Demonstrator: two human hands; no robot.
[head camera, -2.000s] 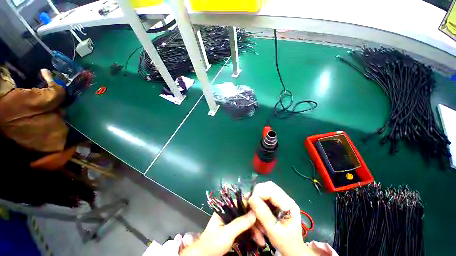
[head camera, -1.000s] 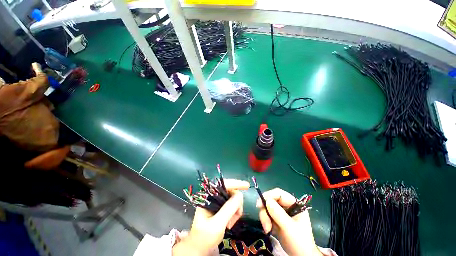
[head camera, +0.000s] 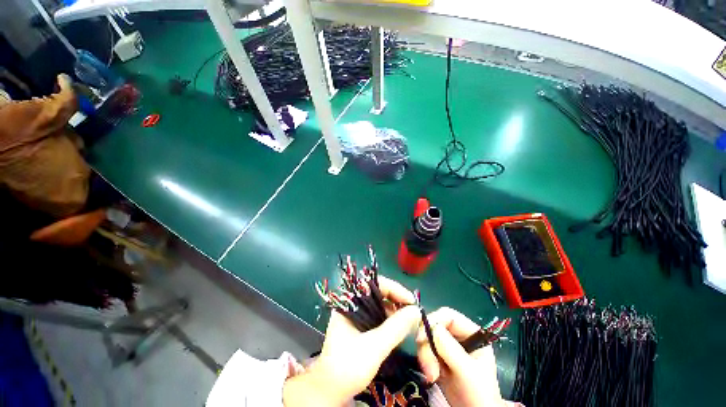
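Note:
My left hand is closed around a bunch of black multi-core cables, with red, white and green inner wires showing at their tips. My right hand holds a smaller bunch of black cables, its coloured tips pointing right. A single black cable stands upright between the two hands, held by my right fingers, with my left thumb at its upper end. The lower parts of the cables are partly hidden by my hands.
Behind my hands stand a red heat gun, small pliers and a red-orange meter. A cable row lies right, a looser pile far right. Shelf legs and a plastic bag are further back. A person sits far left.
A second ago my hands were apart; now they are close together, with my left thumb at the single cable's tip. Two seconds ago they were also together. The view has shifted slightly.

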